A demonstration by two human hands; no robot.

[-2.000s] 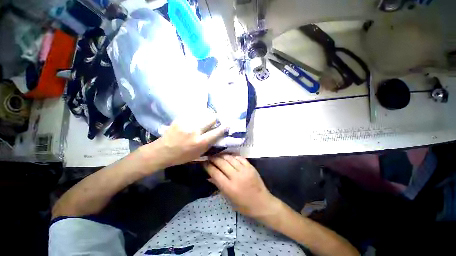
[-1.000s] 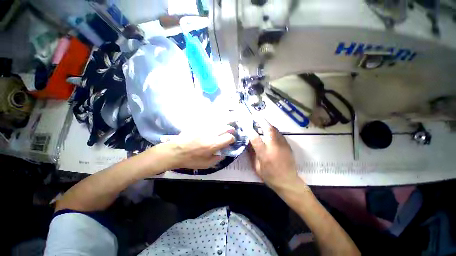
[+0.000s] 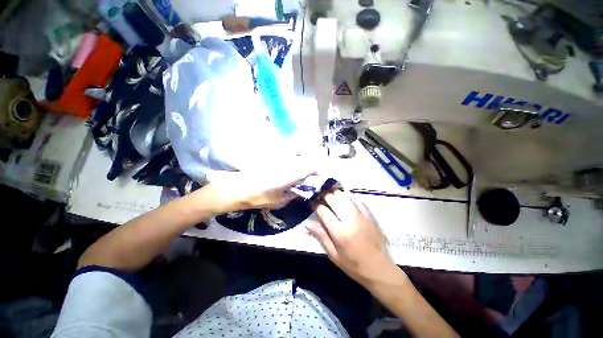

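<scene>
The printed fabric garment (image 3: 205, 112) lies left of the lockstitch needle area (image 3: 343, 135), its pale wrong side up and glaring under the lamp. A dark leaf-print part (image 3: 264, 219) shows near the table's front edge. My left hand (image 3: 254, 188) lies on the cloth and holds its edge; its fingertips are washed out by glare. My right hand (image 3: 350, 231) pinches a small dark bunch of the fabric in front of the needle area. The hands are close together. A bright blue flat object (image 3: 274, 96) lies on the garment.
The lockstitch machine (image 3: 423, 72) arches over the right side. Blue-handled snips (image 3: 390, 165) and dark-handled shears (image 3: 449, 168) lie on its bed, near a black disc (image 3: 498, 206). An orange-red tray (image 3: 92, 76) stands at the far left, beyond dark printed cloth.
The view has shifted, showing more of the machine. My right hand has come up from below the table edge onto the cloth. The dark side of the fabric now shows more at the front edge.
</scene>
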